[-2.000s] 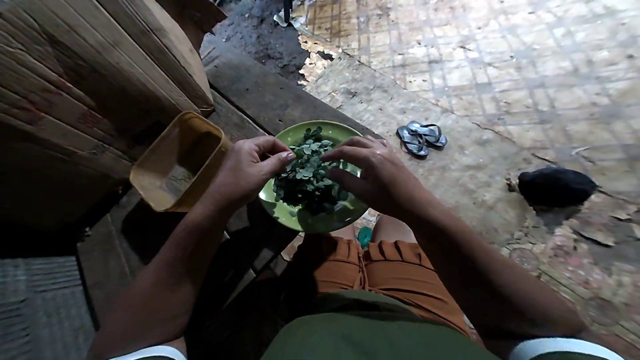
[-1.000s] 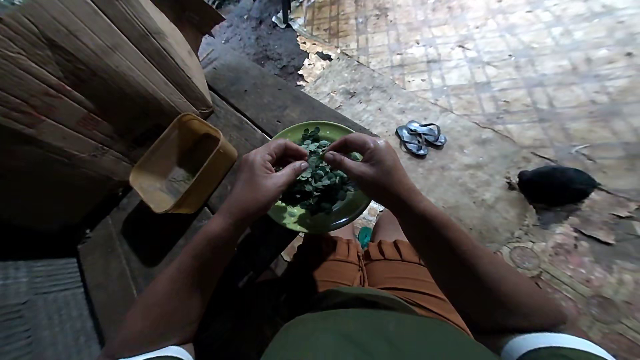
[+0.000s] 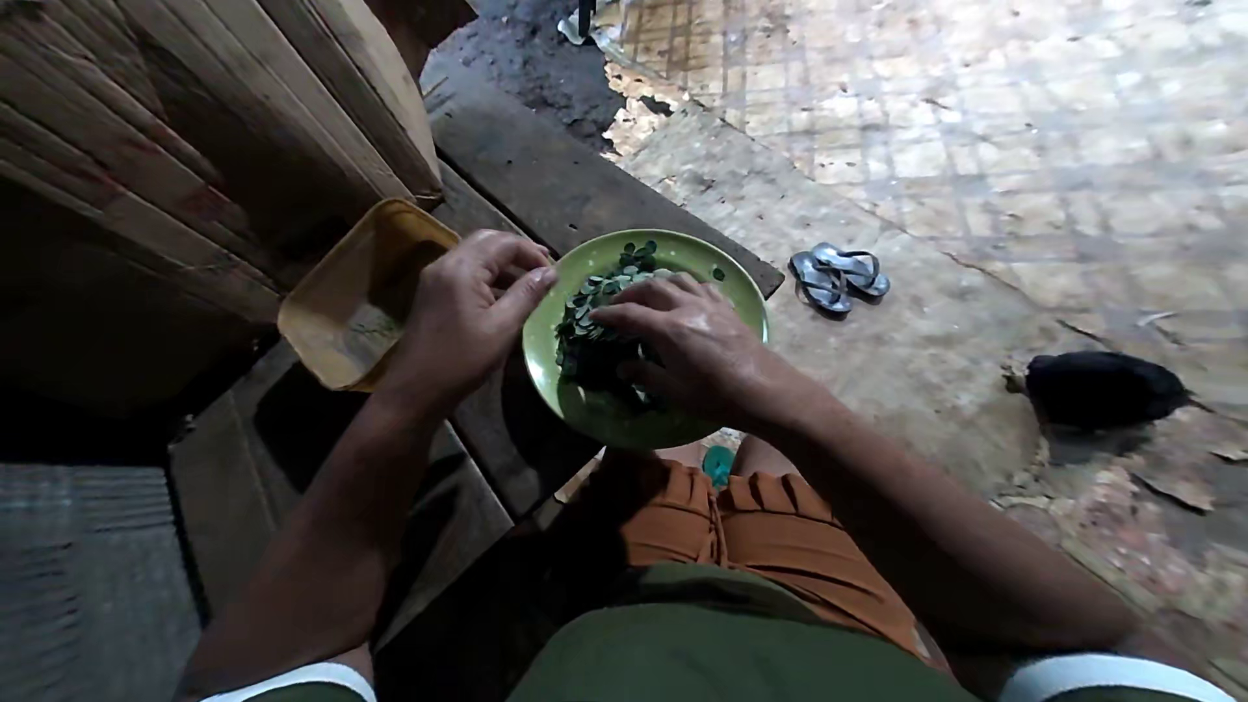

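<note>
A green plate (image 3: 746, 292) holds a heap of small round green leaves (image 3: 585, 317) beside my lap. My left hand (image 3: 478, 302) is at the plate's left rim, thumb and forefinger brought together; whether something thin is pinched between them cannot be made out. My right hand (image 3: 682, 341) reaches over the plate with its fingers bent down onto the leaves, hiding part of the heap. A yellowish plastic container (image 3: 336, 336) stands left of the plate, partly behind my left hand, with small bits on its bottom.
Wooden boards (image 3: 565, 180) lie under the plate and container. Cardboard (image 3: 244, 107) stands at upper left. Flip-flops (image 3: 834, 278) lie on the worn floor to the right, and farther right is a dark rounded thing (image 3: 1107, 390), perhaps a bird.
My hands were close together over the leaves one second ago. Now they are apart, the left at the plate's left rim, the right lowered onto the leaves.
</note>
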